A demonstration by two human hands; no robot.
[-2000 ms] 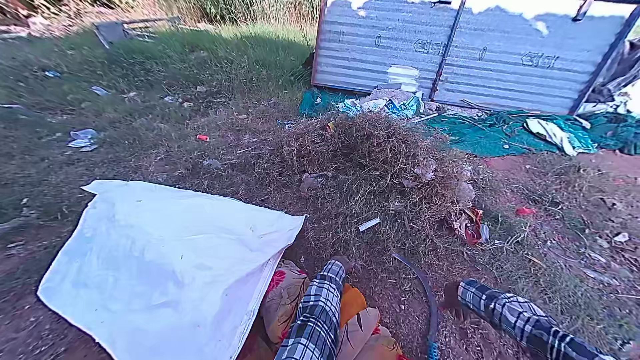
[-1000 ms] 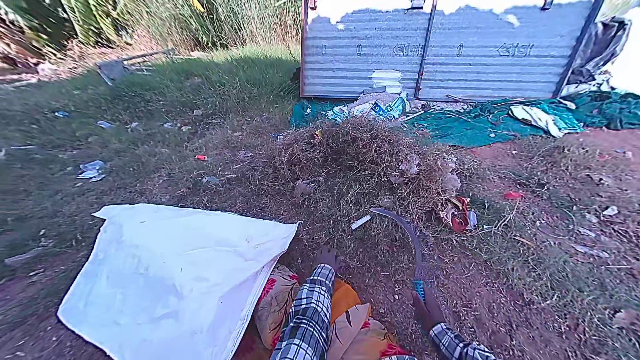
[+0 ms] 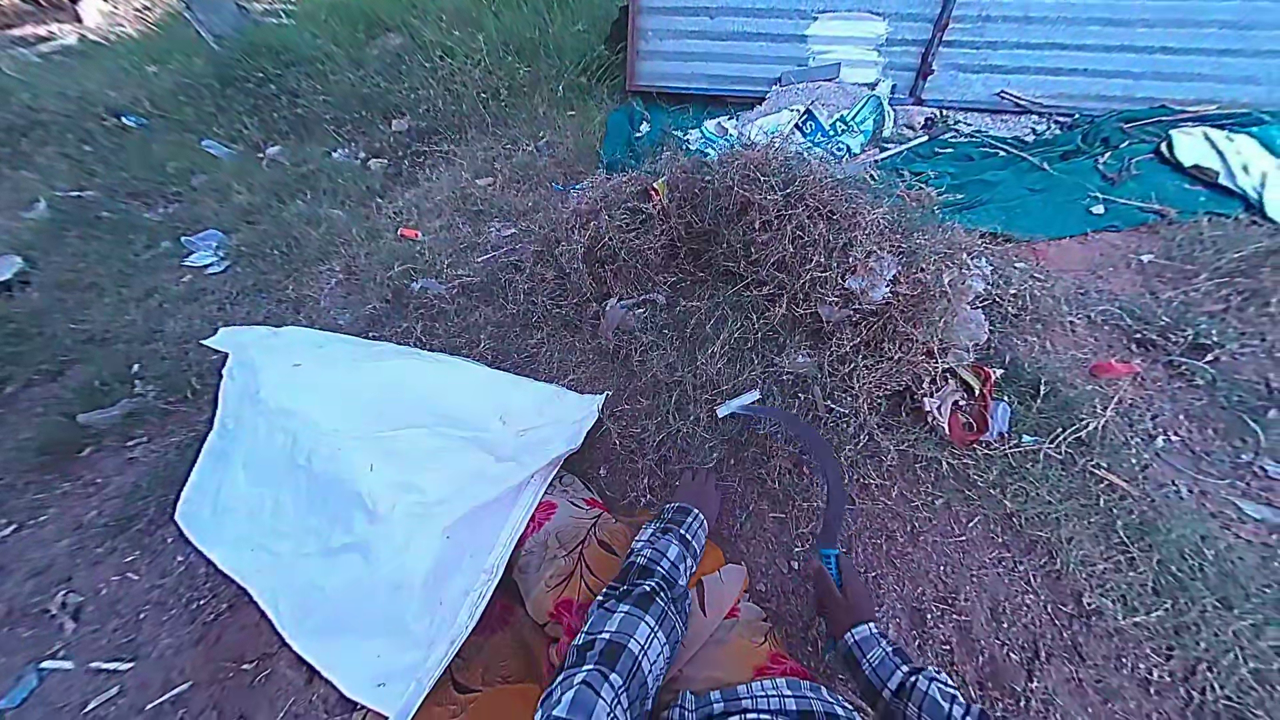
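Note:
A curved sickle [image 3: 825, 470] with a blue handle is in my right hand [image 3: 845, 598], its blade arching up and left over the ground, the tip near a small white strip [image 3: 738, 403]. Low on the grass in front of my knees is my left hand [image 3: 698, 490]; its fingers reach toward the grass, and whether they grip any is unclear. A heap of dry grass [image 3: 740, 240] lies ahead of both hands. To the left, a white sheet or sack [image 3: 370, 480] is spread beside the flowered cloth [image 3: 570, 560] over my lap.
A corrugated metal sheet [image 3: 1080, 55] stands at the back, with green netting [image 3: 1030, 180] along its foot. Plastic scraps [image 3: 205, 250] litter the grass at left. Red and white litter [image 3: 965, 405] lies right of the heap, with a red scrap [image 3: 1113, 369] farther right.
My right hand has come in from the right, bringing the sickle closer to the small white strip. The view has shifted somewhat.

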